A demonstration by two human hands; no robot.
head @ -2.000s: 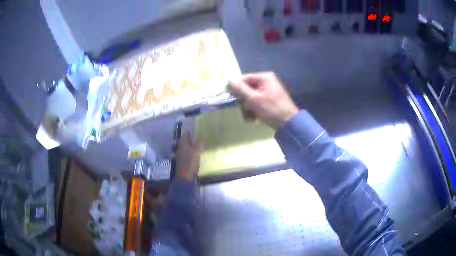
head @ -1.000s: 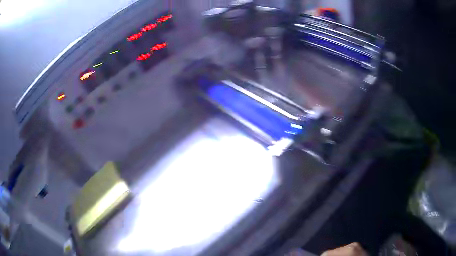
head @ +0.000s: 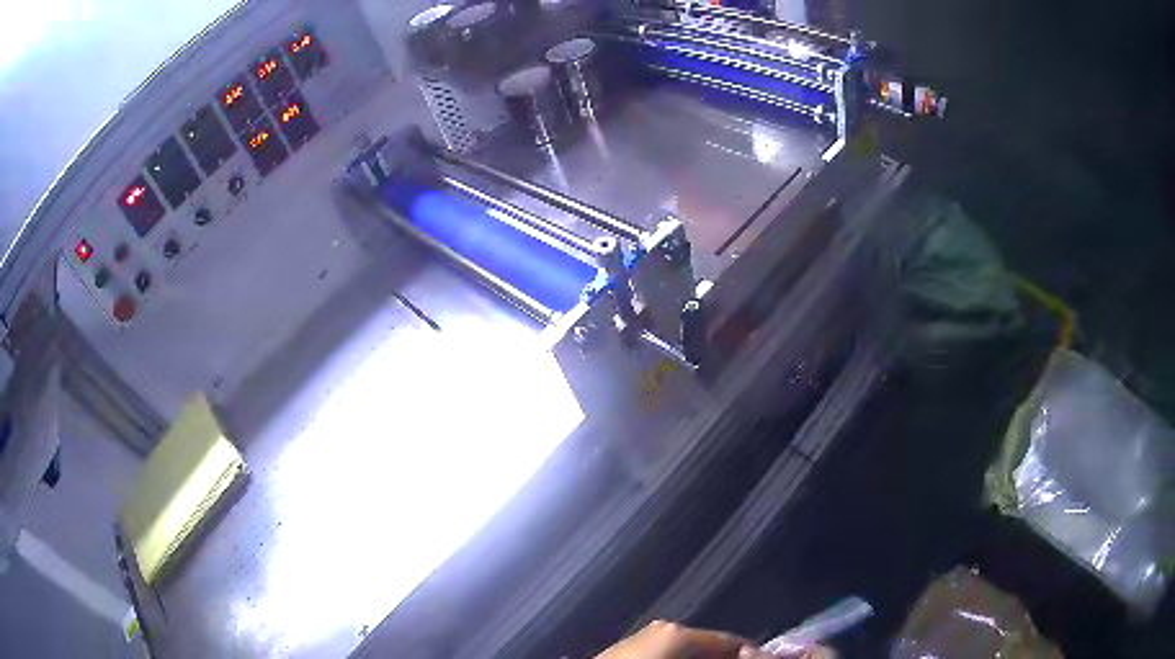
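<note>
One hand, which looks like my left hand [head: 677,640], shows at the bottom edge, mostly cut off. A pale, shiny strip [head: 825,623] lies against its fingers; I cannot tell whether the hand grips it. My right hand is not in view. The yellow sheet stack [head: 187,487] lies at the left end of the perforated metal table [head: 273,566]. The patterned sheets are not seen.
The control panel [head: 193,167] stands behind the table. A blue roller [head: 496,242] and a farther blue roller [head: 747,80] cross it, with metal cylinders [head: 531,110] between. On the floor at right are a green sack [head: 960,277], a clear plastic bag [head: 1095,476] and a brown wrapped thing [head: 973,621].
The view has swung right from the patterned sheet to the rollers and floor. The hand that held the sheet's edge is no longer seen there. One hand now shows at the bottom edge.
</note>
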